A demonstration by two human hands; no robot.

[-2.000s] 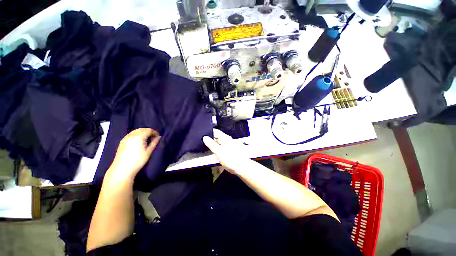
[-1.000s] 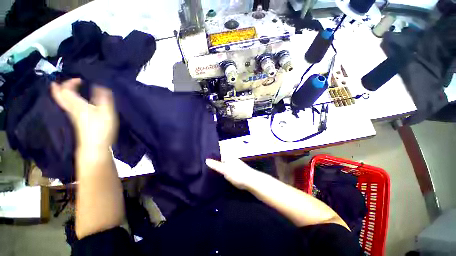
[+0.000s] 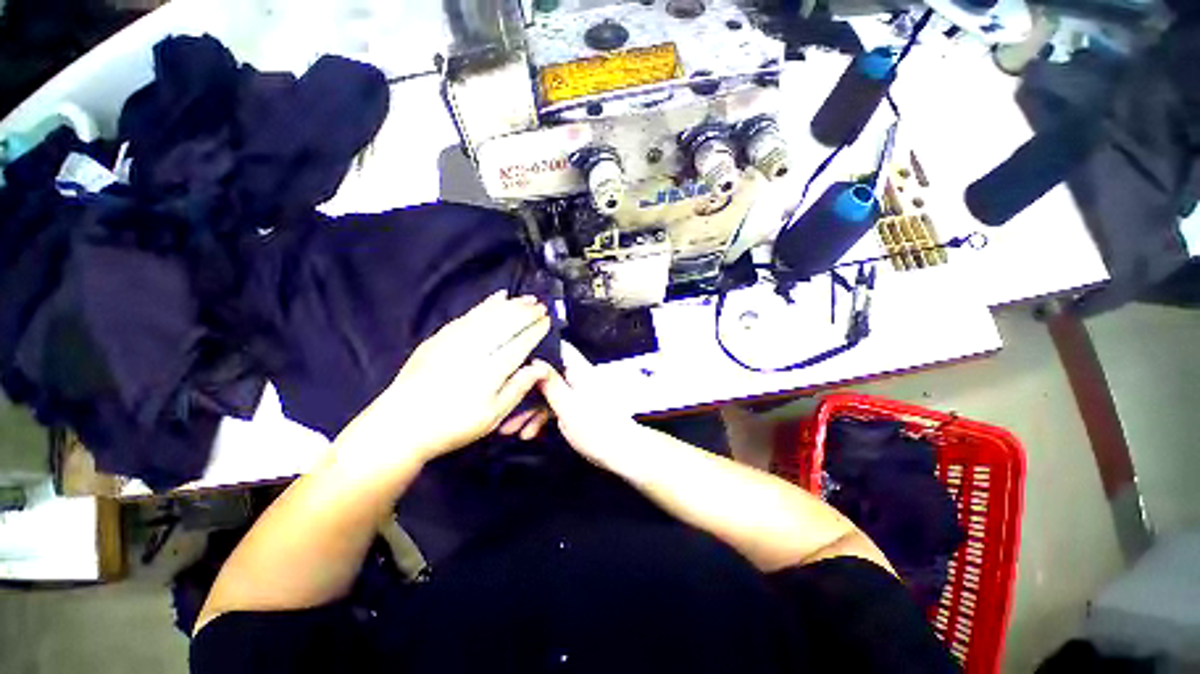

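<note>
A dark navy garment piece [image 3: 382,283] lies on the white table, its right edge close to the needle area of the overlock machine [image 3: 632,145]. My left hand [image 3: 480,362] lies on the cloth near its right edge, fingers pointing toward the machine, some curled under and holding the cloth. My right hand [image 3: 575,411] is beside it at the table's front edge, its fingertips meeting the left hand at the cloth edge. The cloth between the hands is partly hidden by the fingers.
A crumpled navy pile [image 3: 125,303] covers the table's left. Thread cones [image 3: 826,228], small brass-coloured pieces [image 3: 911,242] and a dark cord loop [image 3: 794,362] lie right of the machine. Grey cloth [image 3: 1138,171] drapes at far right. A red basket [image 3: 1003,527] with dark pieces stands on the floor.
My left hand has come from the pile at left to the cloth edge beside my right hand. The garment piece has moved up from my lap side and lies flatter near the machine.
</note>
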